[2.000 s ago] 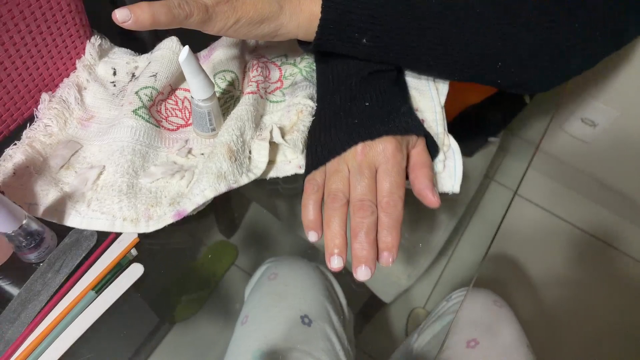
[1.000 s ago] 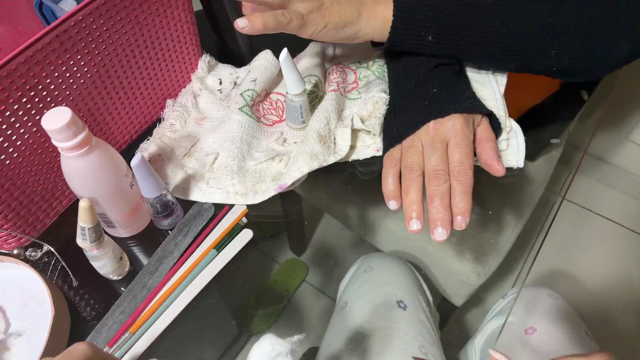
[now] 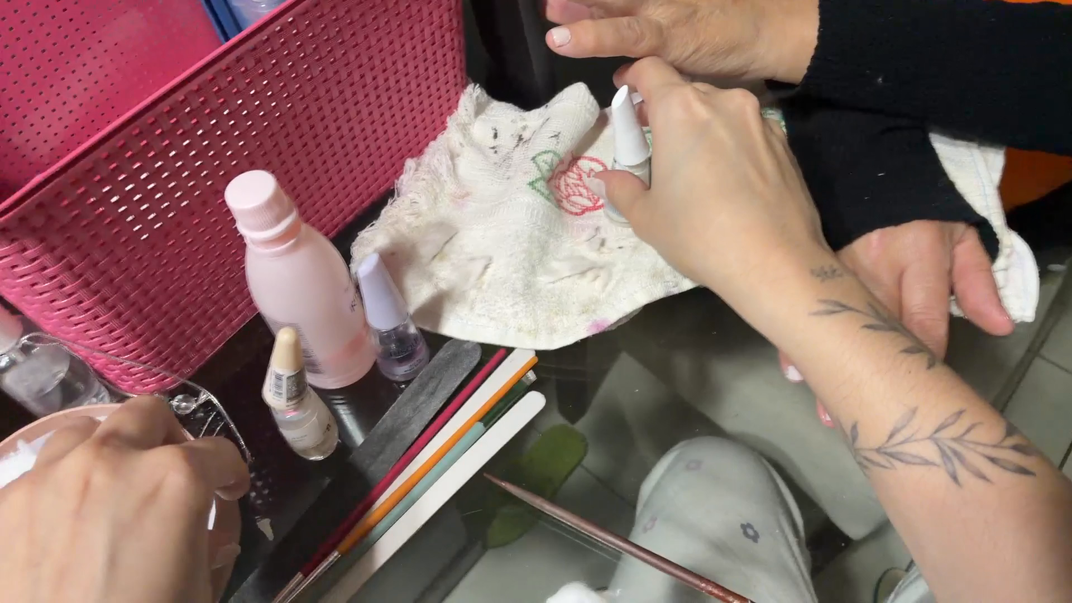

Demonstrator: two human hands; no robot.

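Note:
My right hand (image 3: 720,167) reaches over the embroidered white cloth (image 3: 519,276), thumb and fingers around the white-capped nail polish bottle (image 3: 630,138) standing on it; whether they close on it is hard to tell. At the lower left my left hand (image 3: 126,494) is over a round pink container (image 3: 222,536) with white cotton in it; its fingertips are hidden. Another person's hand (image 3: 678,38) is above the cloth, palm down, and their other hand (image 3: 913,276) lies partly behind my right forearm. A thin brown wooden stick (image 3: 611,540) lies at the bottom, near a tuft of cotton (image 3: 576,594).
A pink woven plastic basket (image 3: 335,109) stands at the upper left. Before it are a pink bottle (image 3: 306,293), a lilac-capped bottle (image 3: 394,322) and a beige-capped bottle (image 3: 300,402). A dark nail file (image 3: 419,402), a white file (image 3: 469,473) and several thin sticks lie on the glass table.
Both my hands have come into the work area, the right to the white-capped bottle, the left to the round container. The view has shifted left since two seconds ago.

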